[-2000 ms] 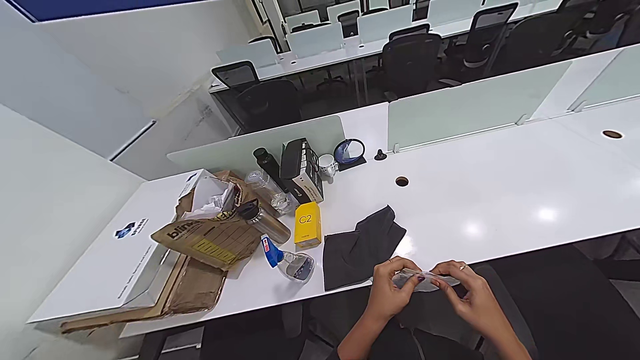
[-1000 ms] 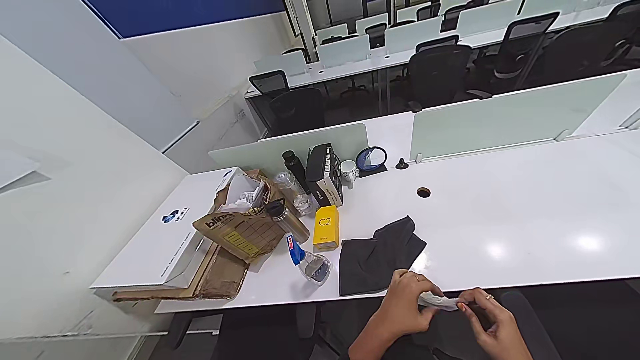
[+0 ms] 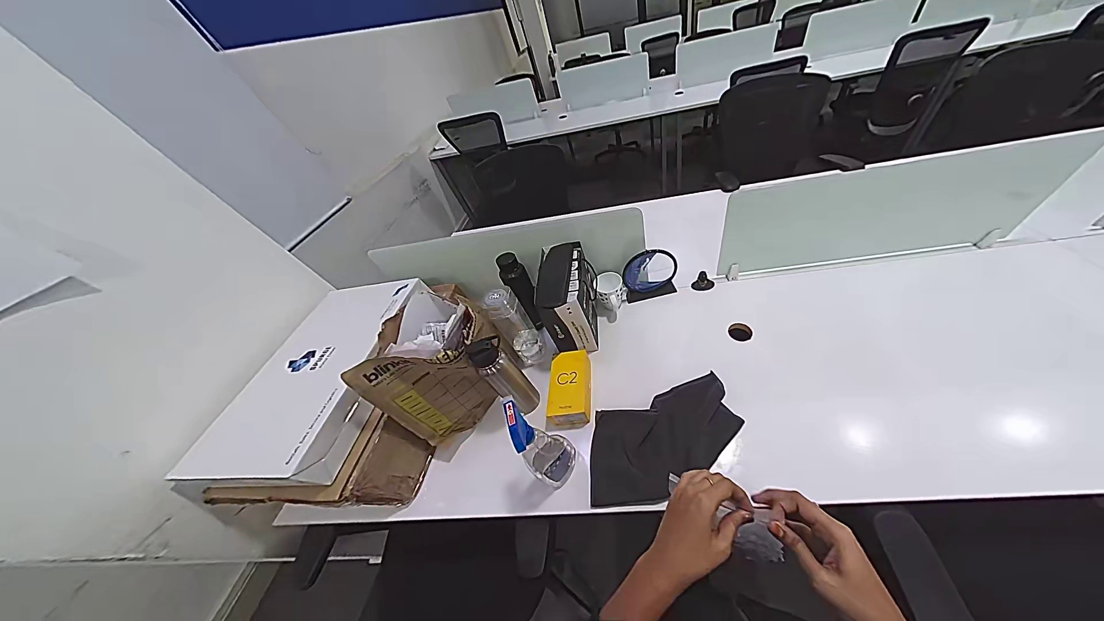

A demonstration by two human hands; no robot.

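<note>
My left hand (image 3: 700, 526) and my right hand (image 3: 815, 543) meet at the desk's front edge, lower right of centre. Between their fingertips they pinch a small clear plastic piece (image 3: 759, 536), perhaps a bag or wrapper; its exact kind cannot be told. A black cloth (image 3: 642, 448) lies crumpled on the white desk, just left of and beyond my left hand. Farther left stand a spray bottle with a blue head (image 3: 548, 455) and a yellow box (image 3: 569, 388). A metal flask (image 3: 509, 375) leans beside a brown paper bag (image 3: 423, 397).
A large white box (image 3: 285, 388) rests on flattened cardboard (image 3: 388, 470) at the left. Behind the yellow box are a clear bottle (image 3: 515, 328), a black bottle (image 3: 519, 285), a black-and-white box (image 3: 569, 302), a mug (image 3: 610, 291) and a round mirror (image 3: 650, 271). Glass partitions (image 3: 906, 211) line the desk's back.
The plastic piece, held as a narrow strip one second ago, now hangs lower between my hands and looks more spread out. The view has shifted. The things on the desk have stayed in place.
</note>
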